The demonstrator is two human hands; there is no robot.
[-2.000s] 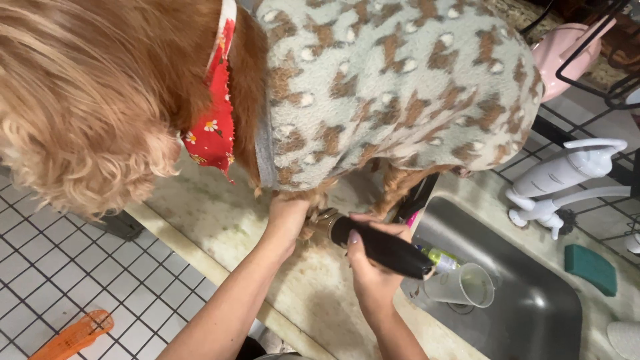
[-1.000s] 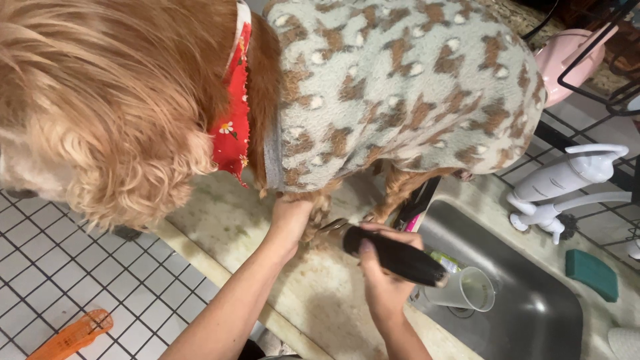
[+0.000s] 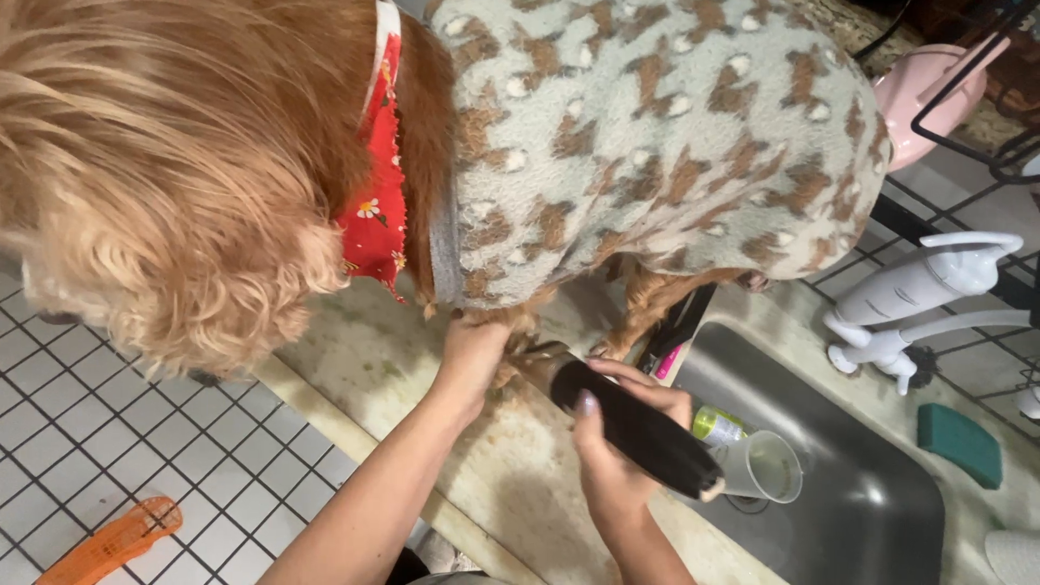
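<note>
A curly reddish-tan dog (image 3: 162, 162) stands on the stone counter (image 3: 520, 455), wearing a fleece coat (image 3: 650, 138) with a brown, white and grey-green pattern and a red daisy-print bandana (image 3: 380, 203). My left hand (image 3: 479, 345) is closed around the dog's front leg just under the coat's edge; its fingertips are mostly hidden. In my right hand (image 3: 621, 431) is a black electric hair clipper (image 3: 630, 422), its head against the fur at the lower leg beside my left hand. Loose hair lies on the counter below.
Right of the counter is a steel sink (image 3: 845, 504) with a clear plastic cup (image 3: 764, 467) and a green-labelled container (image 3: 717, 426). Beyond it are a white faucet with a filter (image 3: 918, 284) and a teal sponge (image 3: 959, 444). An orange object (image 3: 114, 544) lies on the tiled floor.
The dog's head has shifted somewhat; about a second ago it reached further left and lower than two seconds ago. Both hands keep their places at the front leg, the clipper tilting slightly.
</note>
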